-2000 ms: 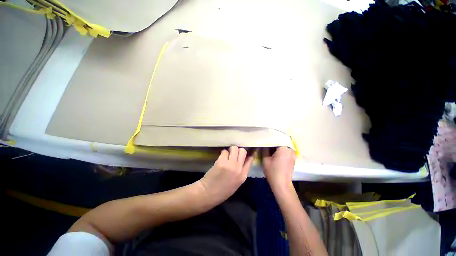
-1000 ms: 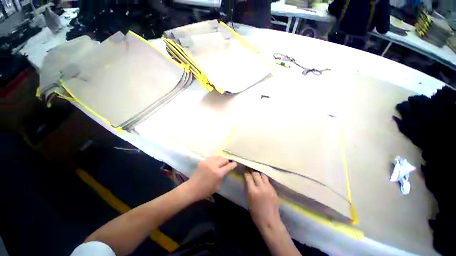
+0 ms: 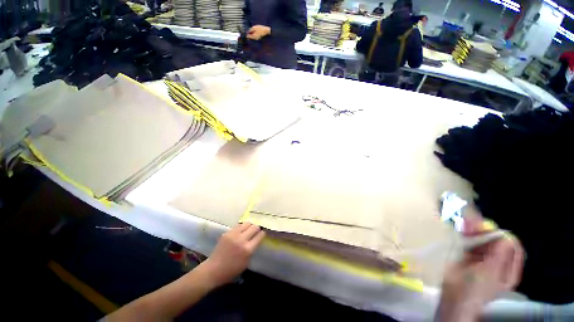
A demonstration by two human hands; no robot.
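A beige bag panel [image 3: 315, 200] with yellow edging lies at the table's front edge, its near side open in layers. My left hand [image 3: 236, 250] is at its near left corner, fingers closed on the edge. My right hand [image 3: 483, 270] is off to the right of the panel, raised and strongly blurred. A pale streak and a yellow spot show at its fingertips; I cannot tell whether it holds something.
Panel stacks [image 3: 113, 135] lie left, with another stack [image 3: 220, 104] behind. Black fabric [image 3: 522, 182] is heaped right, beside crumpled white scrap [image 3: 452, 209]. A dark cord tangle [image 3: 330, 107] lies farther back. Two people [image 3: 275, 31] are near other tables beyond.
My right hand has left the panel's open edge and moved far right. My left hand stays near the left corner. The view has tilted up, showing more of the room.
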